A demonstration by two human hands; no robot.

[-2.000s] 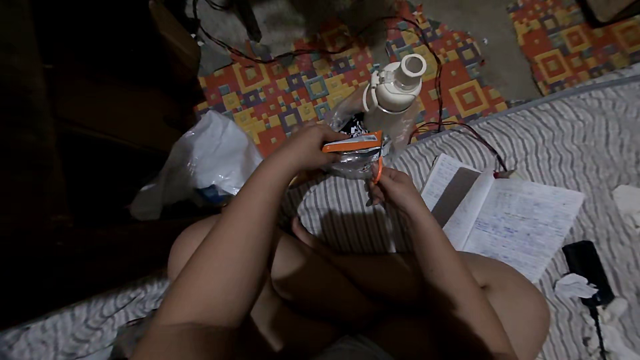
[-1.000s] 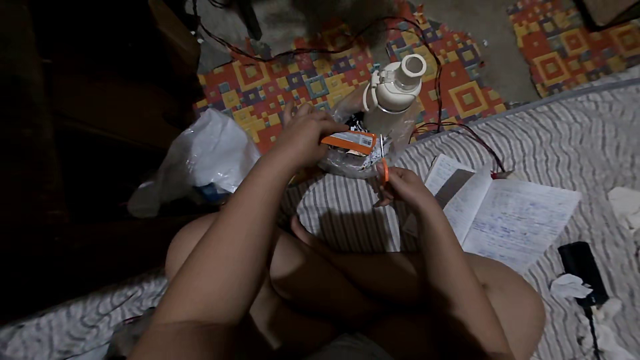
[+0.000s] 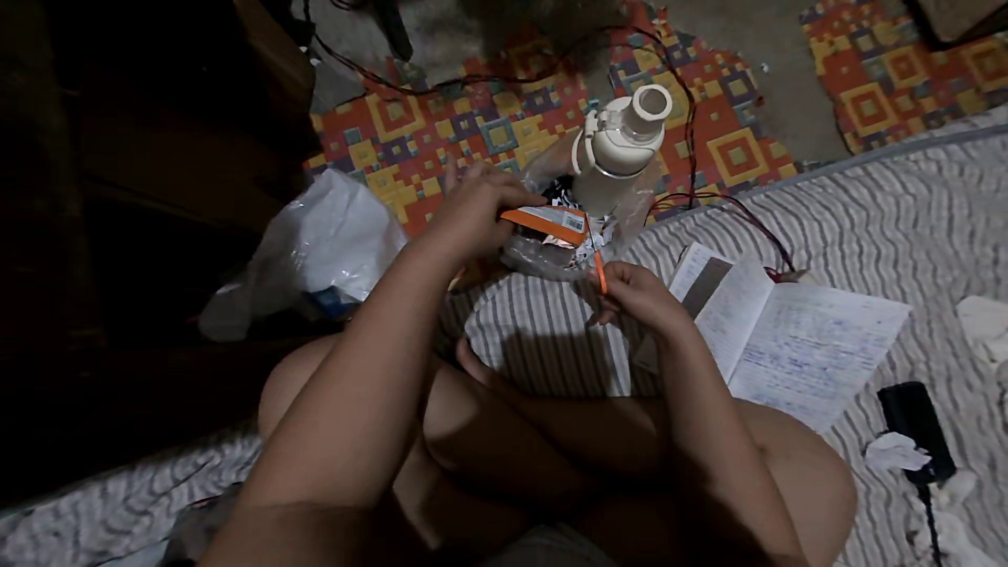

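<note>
My left hand [image 3: 482, 206] grips the left end of an orange and white packet [image 3: 551, 223] that bears a barcode. In my right hand [image 3: 634, 293] are scissors with an orange handle [image 3: 601, 273], their blades up against the packet's right end. Below both lies a clear plastic bag [image 3: 543, 258] with paper scraps in it. Just behind stands a cream water bottle [image 3: 622, 146] with a loop on its lid, its lower part partly hidden by the clear plastic.
A white plastic bag [image 3: 335, 236] lies at the left. On the striped bedsheet [image 3: 929, 205] at the right are an open notebook [image 3: 811, 339], a black device [image 3: 917, 425] and crumpled tissues [image 3: 898, 451]. A dark cable [image 3: 480, 77] crosses the patterned floor mat [image 3: 504, 118].
The orange packet has tilted between my hands, its right end now lower. My left hand has shifted slightly on it, and the scissors remain at its right end.
</note>
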